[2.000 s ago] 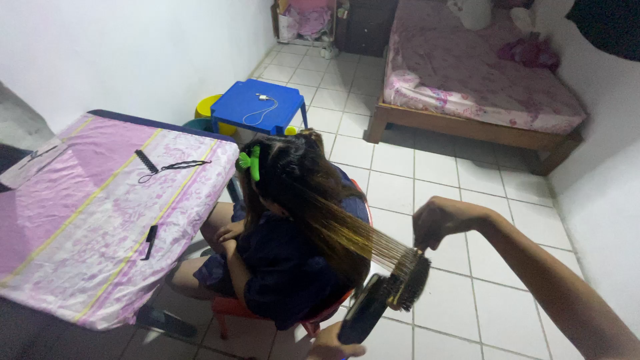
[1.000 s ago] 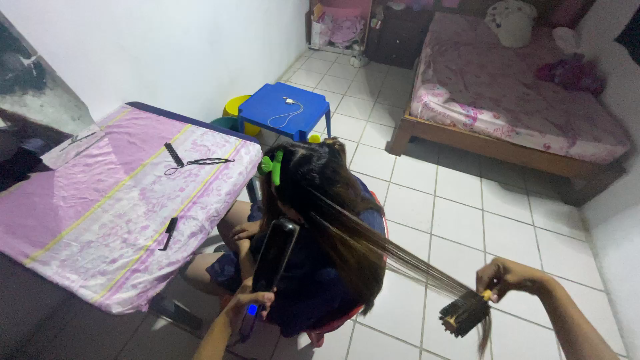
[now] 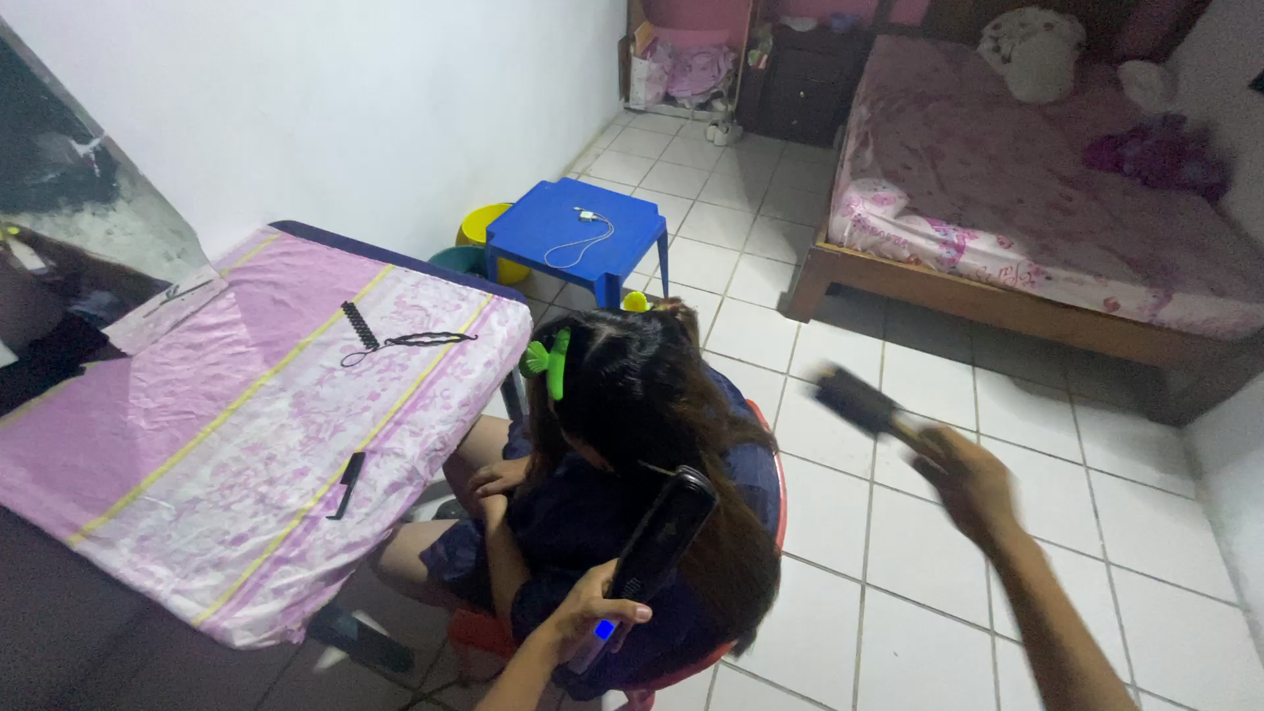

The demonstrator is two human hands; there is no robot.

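My left hand (image 3: 592, 612) grips a black hair straightener (image 3: 664, 533) with a lit blue light, held upright in front of the seated person's long hair (image 3: 731, 533). Off to the right, my right hand (image 3: 963, 479) holds a hairbrush (image 3: 861, 400) by its handle, apart from the hair; the brush is blurred. The person sits with head bent down on a red chair (image 3: 780, 474), and a green hair clip (image 3: 557, 363) is in the hair near the forehead. Whether any strand lies between the straightener's plates I cannot tell.
On the cloth-covered table (image 3: 237, 415) at left lie a black comb (image 3: 348, 484), another comb-like piece (image 3: 359, 326) and a black hair accessory (image 3: 430, 339). A blue plastic table (image 3: 578, 232) with a white cable stands behind the person. A bed (image 3: 987, 267) is at right.
The hair stretched out to the brush a second ago now hangs down, free of it. My right hand has lifted the brush. My left hand still holds the straightener.
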